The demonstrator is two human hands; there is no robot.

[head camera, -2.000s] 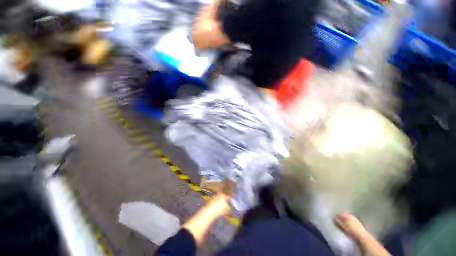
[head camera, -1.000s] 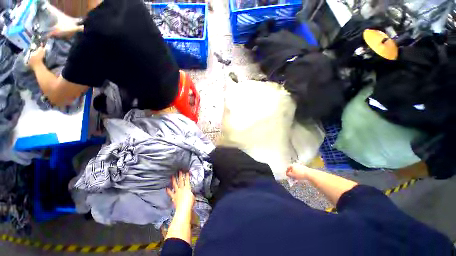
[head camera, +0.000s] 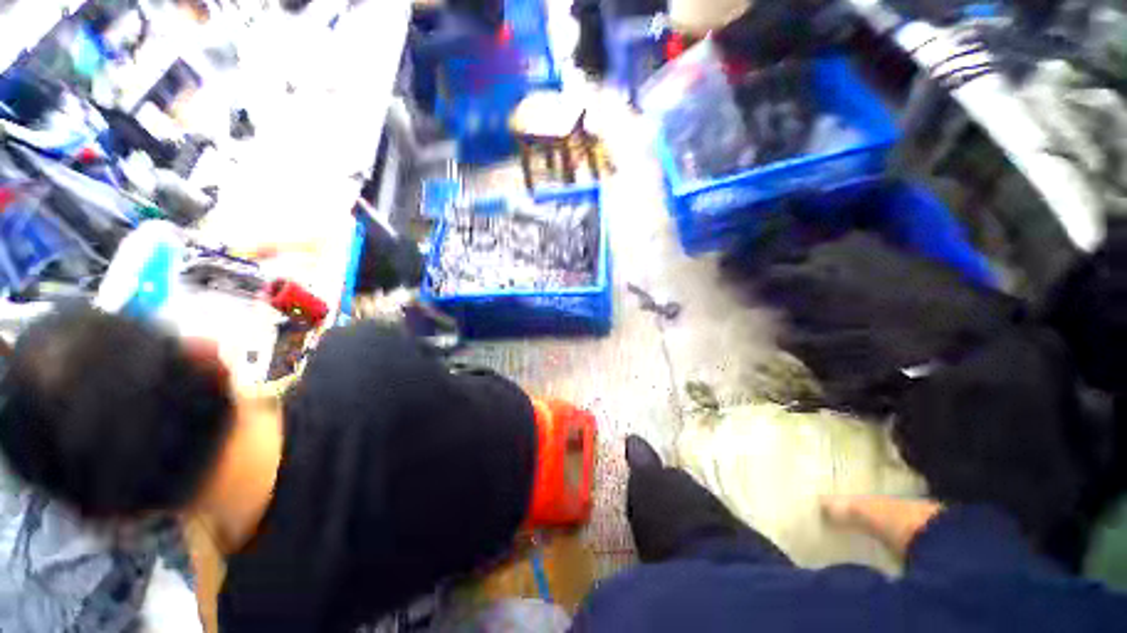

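My right hand (head camera: 853, 513) shows at the lower right, blurred, over a pale cream stuffed sack (head camera: 791, 464); whether it touches the sack or holds anything I cannot tell. My left hand is out of the picture. A small part of a pale garment heap (head camera: 519, 615) shows at the bottom edge, left of my body. My dark shoe and leg are beside the sack on the speckled floor.
A person in black (head camera: 396, 476) sits on a red plastic stool (head camera: 565, 464) at my left. A blue crate of check cloth (head camera: 519, 247) stands ahead, a wooden stool (head camera: 562, 136) behind it. Another blue crate (head camera: 779, 148) and dark garments (head camera: 915, 309) are at the right.
The view has swung forward past the seated person. My left hand, earlier spread on the grey check garment heap, has left the picture. Most of the heap has left it too.
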